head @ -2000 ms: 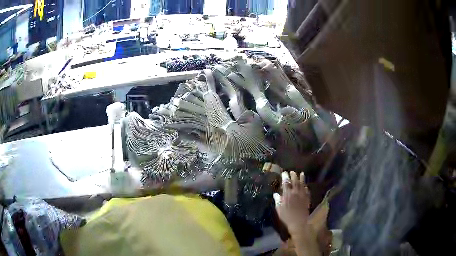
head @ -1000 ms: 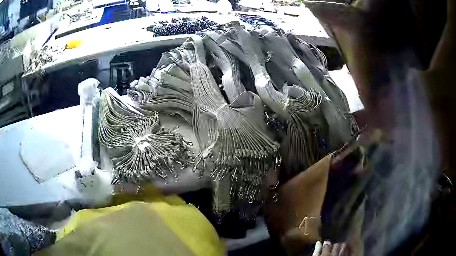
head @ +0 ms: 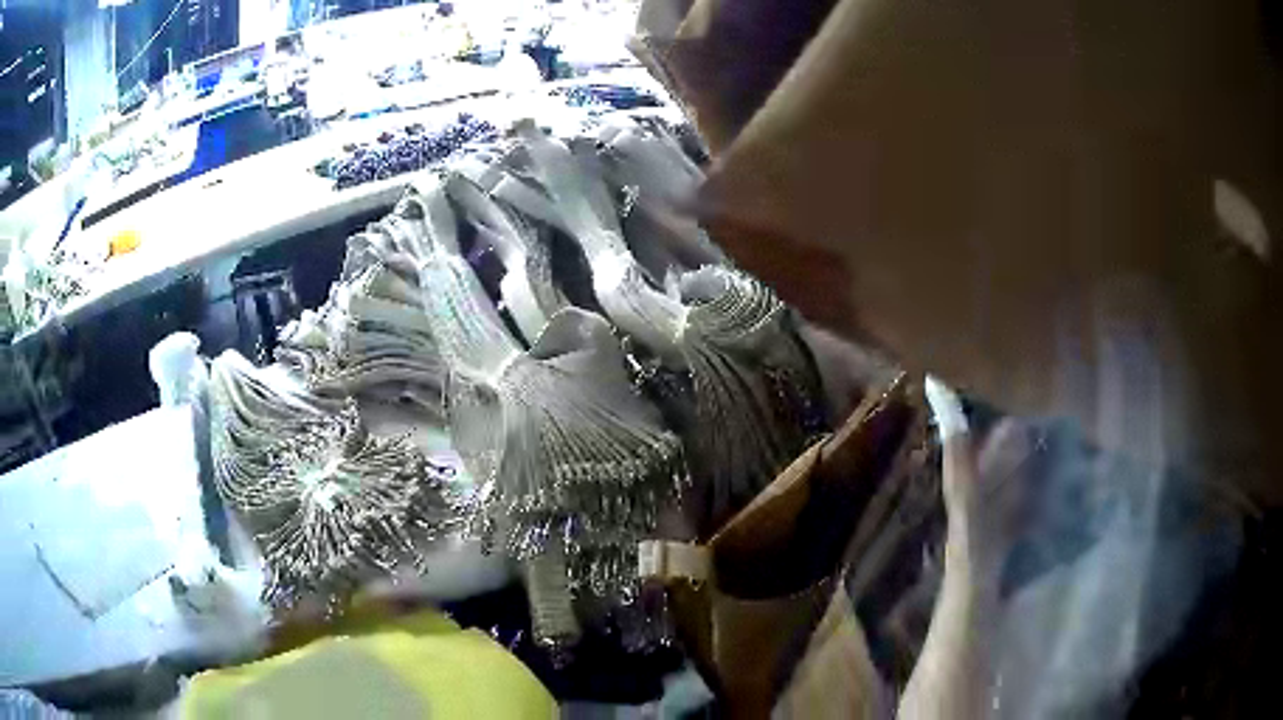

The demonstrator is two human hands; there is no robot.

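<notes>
A large brown bag body (head: pixel 971 183) fills the upper right, close to the camera and blurred. My right hand (head: pixel 978 457) is at its lower edge, with a white covering on one raised fingertip. The other fingers are blurred, so a grip on the bag cannot be made out. More brown bag parts (head: pixel 771 563) stand left of the hand, with a short pale tab at their left end. My left hand is not in view.
Bundles of grey-beige webbing straps with metal ends (head: pixel 563 408) fan over a white rail left of centre. A yellow cloth or bag (head: pixel 380 682) lies at the bottom. A long white table (head: pixel 211 211) with dark beads or small parts is behind. Blurred bluish sheer material hangs at the right.
The large brown bag body now reaches further left and covers more of the view. My right hand has risen from the bottom edge to the bag's lower edge. The view has shifted right.
</notes>
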